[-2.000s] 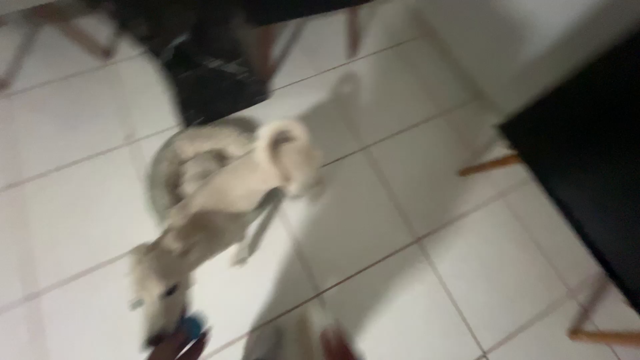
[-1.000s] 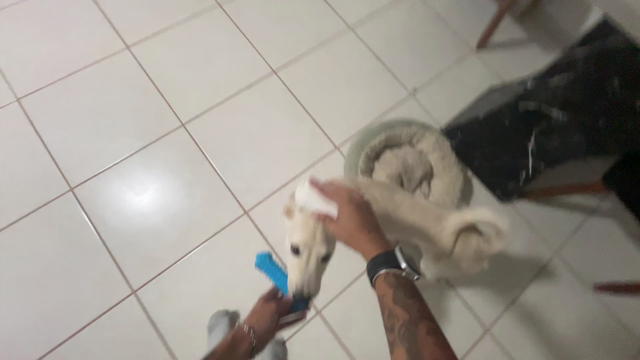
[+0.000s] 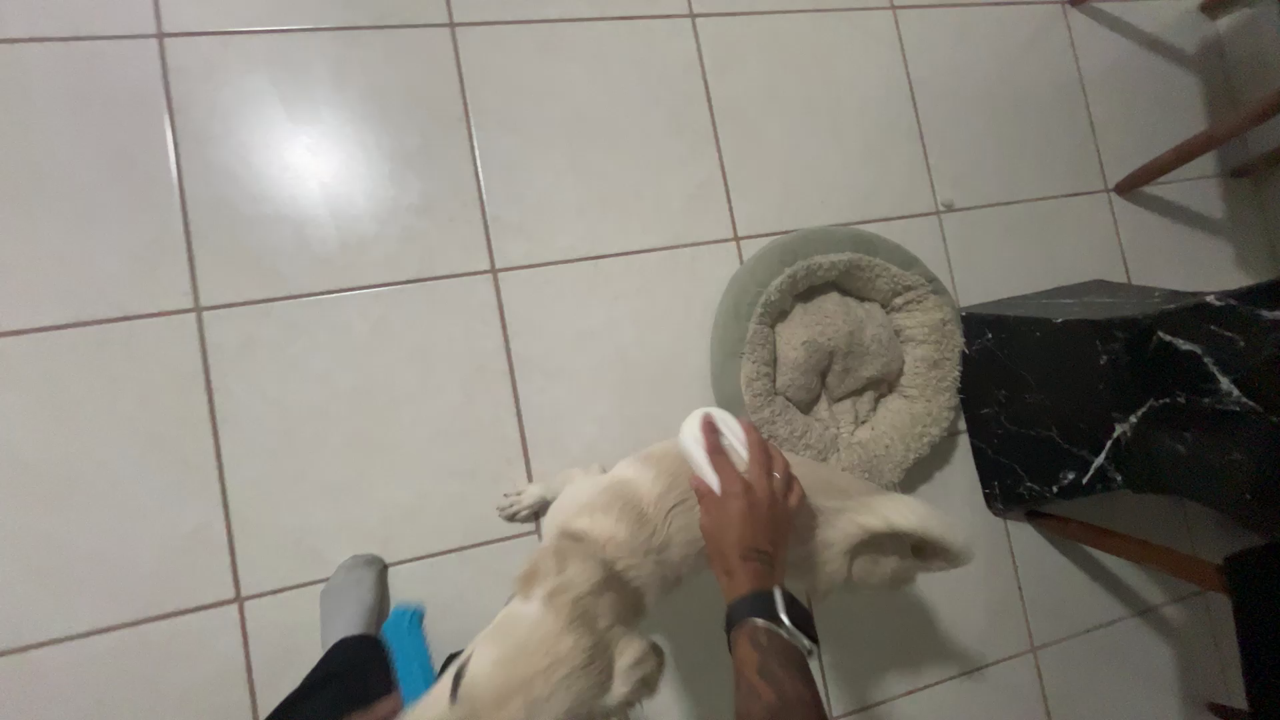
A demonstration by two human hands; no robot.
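Note:
A cream-coloured dog (image 3: 640, 520) stands on the tiles, head toward the bottom edge and curled tail at the right. My right hand (image 3: 745, 500), with a ring and a dark watch on the wrist, holds a white rounded object (image 3: 712, 445) against the dog's back; its kind cannot be told. Only a sliver of my left hand (image 3: 378, 708) shows at the bottom edge, beside a bright blue object (image 3: 408, 650) near the dog's head. Whether its fingers grip the blue object is hidden.
A round plush pet bed (image 3: 850, 360) lies just beyond the dog. Right of it are black marble-patterned material (image 3: 1120, 390) and wooden legs (image 3: 1130, 548). My grey-socked foot (image 3: 355, 595) rests on the tiled floor (image 3: 350, 430) at lower left.
My right hand has moved from the dog's head and neck to its back, still with the white object. My left hand, seen on the blue object a second ago, is now mostly out of view.

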